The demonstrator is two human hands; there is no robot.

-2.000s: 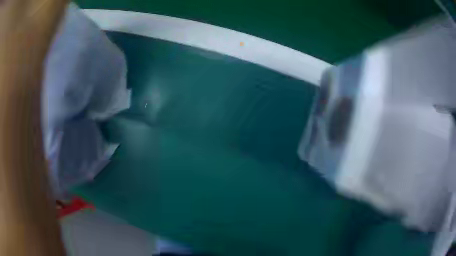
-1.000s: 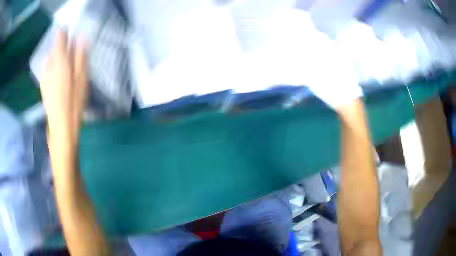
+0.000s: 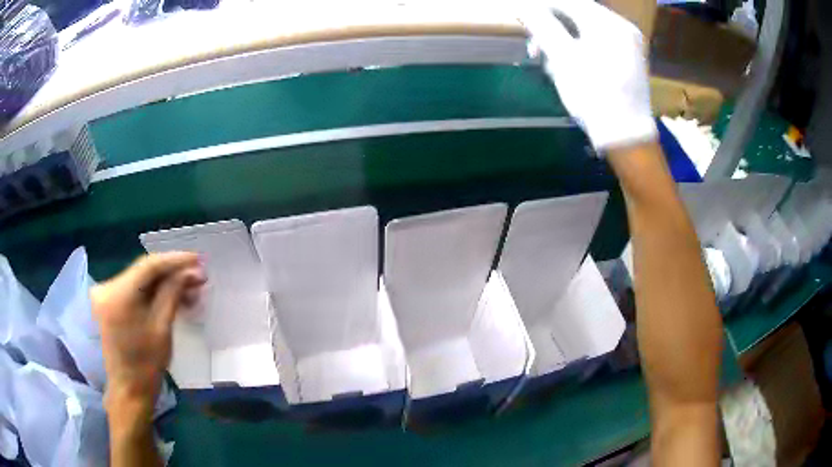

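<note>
Several open retail boxes stand in a row on the green bench in front of me, lids up, with plain white insides and no product visible in them. My bare left hand is over the leftmost box, fingers curled and blurred; whether it holds something cannot be told. My right hand, in a white knit glove, reaches forward above the back ledge, beyond the boxes. What its fingers touch is hidden. White bagged bundles lie at the left, beside my left forearm.
A white-topped shelf runs along the back. A row of closed printed boxes stands at the back left. More open boxes with white contents stand at the right. A purplish wrapped roll is at the upper left. A brown carton is below right.
The view has shifted, and the row of open boxes now shows clearly. My left hand has moved from a printed box to the leftmost open box. My gloved right hand now reaches towards the back shelf.
</note>
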